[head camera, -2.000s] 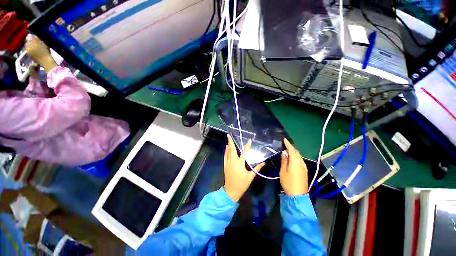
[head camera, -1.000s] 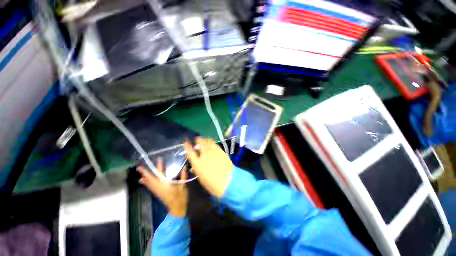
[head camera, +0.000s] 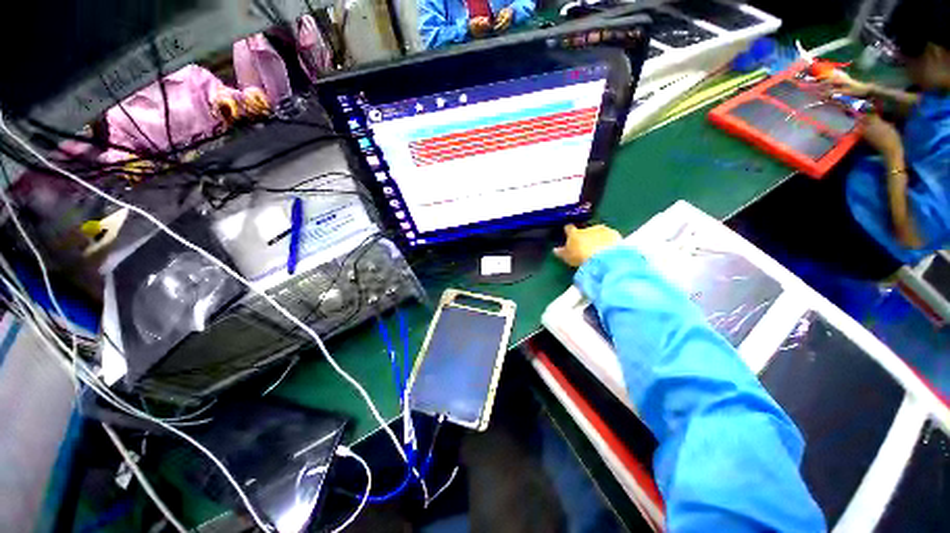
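My right hand (head camera: 586, 245) reaches out to the bench at the lower right corner of a monitor (head camera: 490, 156) that shows red rows. The fingers are bent down; whatever lies under them is hidden. A dark glossy tablet (head camera: 260, 448) lies at the lower left, with a white cable plug (head camera: 344, 452) at its right edge. My left hand is out of the picture. A tan-edged fixture plate (head camera: 458, 359) lies flat on the bench, with blue cables (head camera: 404, 364) beside its left edge.
A foam tray (head camera: 833, 302) with dark tablets is stacked at the right, beside my arm. A grey instrument (head camera: 271, 333) at the left bears a film-covered panel (head camera: 172, 281), a blue pen (head camera: 296, 234) and black cables. White cables hang across the left. People in pink and blue smocks sit beyond.
The view has swung right. My right hand has left the tablet and moved to the monitor's lower right corner. My left hand has gone out of view.
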